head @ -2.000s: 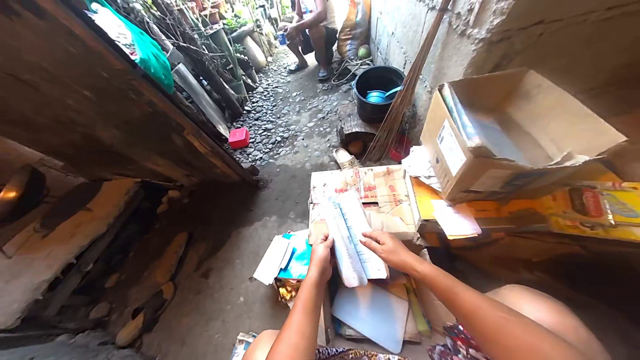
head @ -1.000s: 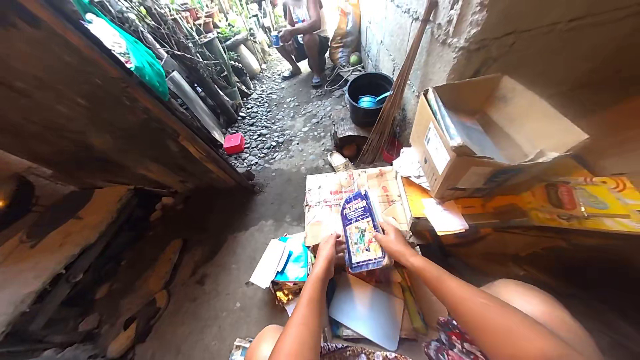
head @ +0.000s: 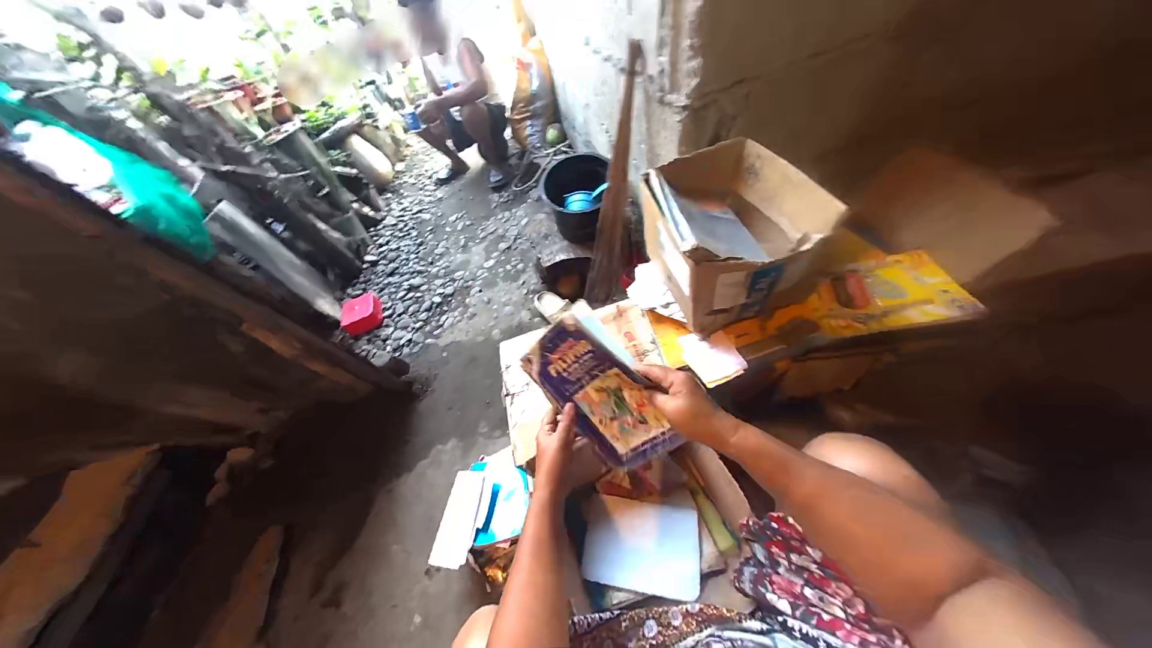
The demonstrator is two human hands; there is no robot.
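Note:
A book with a dark purple cover and a colourful picture (head: 612, 396) is tilted between my two hands, front cover up. My left hand (head: 555, 445) grips its lower left edge, thumb on the cover. At the right edge my right hand (head: 686, 405) holds it, and some lighter pages show there. Beneath the book lies a flattish cardboard box (head: 522, 396). Nearer my lap, a pale white sheet or folder (head: 643, 544) rests in an open carton of papers. White and blue papers (head: 463, 520) lie at that carton's left side.
An open cardboard box (head: 711, 292) with books stands at the right, beside yellow packaging (head: 900, 292). A stick broom (head: 616, 198) leans near a black bucket (head: 569, 193). A red container (head: 362, 313) sits on the gravel. Another person (head: 463, 99) sits farther back.
The book was open in my hands two seconds ago; its picture cover has faced up since one second ago. It is now tilted to the left and appears raised.

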